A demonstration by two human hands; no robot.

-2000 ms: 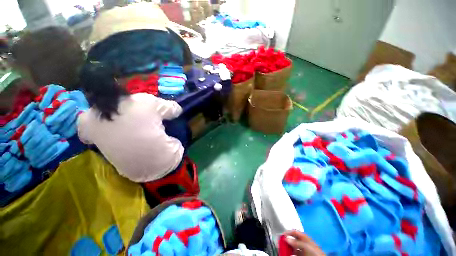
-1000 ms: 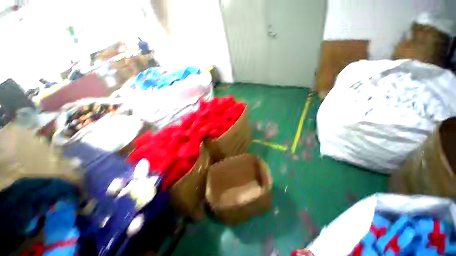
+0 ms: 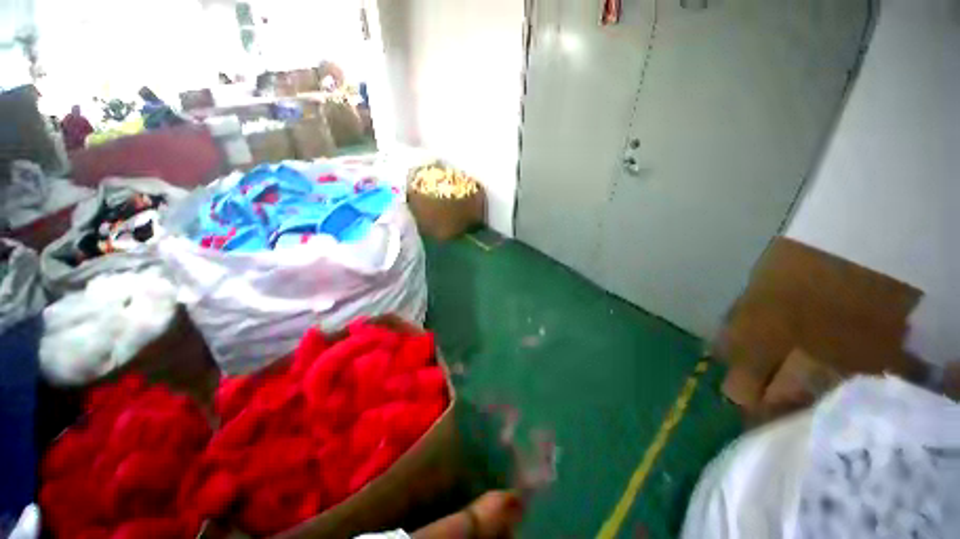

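My left hand (image 3: 495, 514) shows small and blurred at the bottom edge, right of a carton of red plush pieces. The forearm comes in from the lower left and is mostly cut off. I cannot tell whether the fingers hold anything. My right hand is out of the picture. The fluffy red plush pieces (image 3: 332, 426) are heaped in the open brown carton (image 3: 437, 453). More red pieces (image 3: 126, 453) lie heaped to its left.
A white sack (image 3: 284, 305) holds blue-and-red pieces (image 3: 290, 211). White fluffy pieces (image 3: 105, 326) lie left. A carton of pale pieces (image 3: 447, 216) stands by the wall. Grey double doors (image 3: 695, 137), flat cardboard (image 3: 821, 300) and a white sack (image 3: 747, 479) are right. The floor is green (image 3: 547, 347).
The view has moved forward past the seated person and the small empty carton, closer to the red pieces and doors. The hand with a red thing seen at the sack of blue pieces is gone.
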